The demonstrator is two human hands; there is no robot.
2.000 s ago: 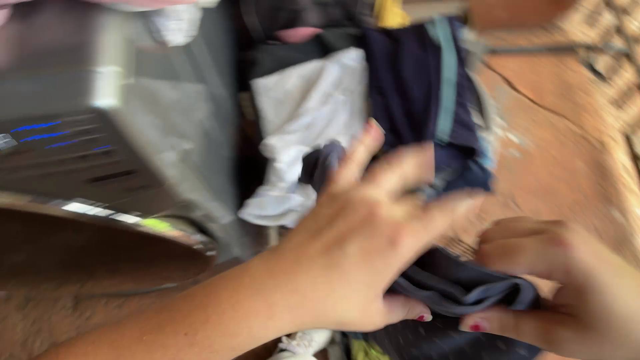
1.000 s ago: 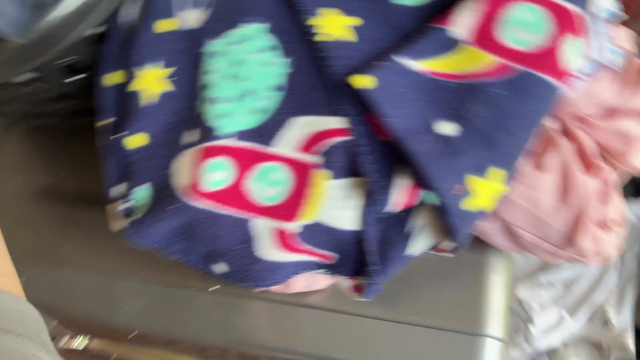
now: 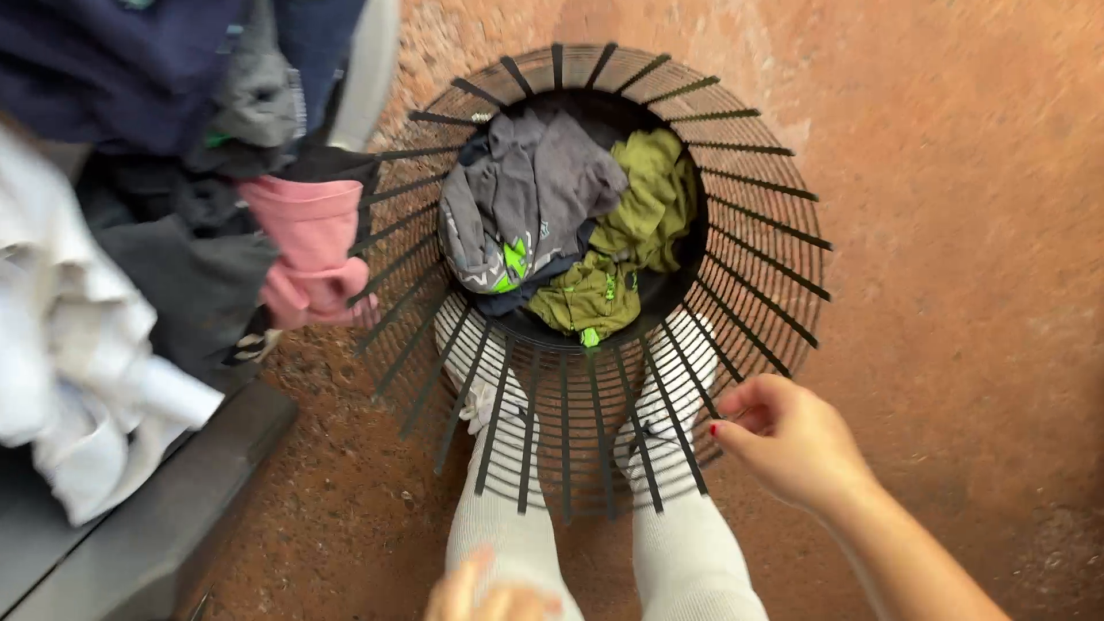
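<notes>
A round black wire basket (image 3: 759, 285) stands on the floor between and in front of my feet. Inside lie a grey garment (image 3: 552, 181) with green print and an olive-green garment (image 3: 647, 190), with dark cloth partly under the grey one. My right hand (image 3: 780, 431) is at the basket's lower right rim, thumb and fingers curled near the wire; whether it grips the rim cannot be told. My left hand (image 3: 492, 591) is blurred at the bottom edge, below the basket and over my leg, its fingers apart, with nothing seen in it.
At left, a pile holds a pink garment (image 3: 306, 216), dark cloth (image 3: 181, 276), navy cloth (image 3: 112, 78) and white cloth (image 3: 86, 345), on or beside a grey surface (image 3: 190, 500). My white-socked legs (image 3: 690, 552) are below the basket. Reddish-brown floor (image 3: 949, 216) extends to the right.
The view has swung down to the basket and my feet. The rocket-print cloth seen one second ago is out of view, and both hands are in view now.
</notes>
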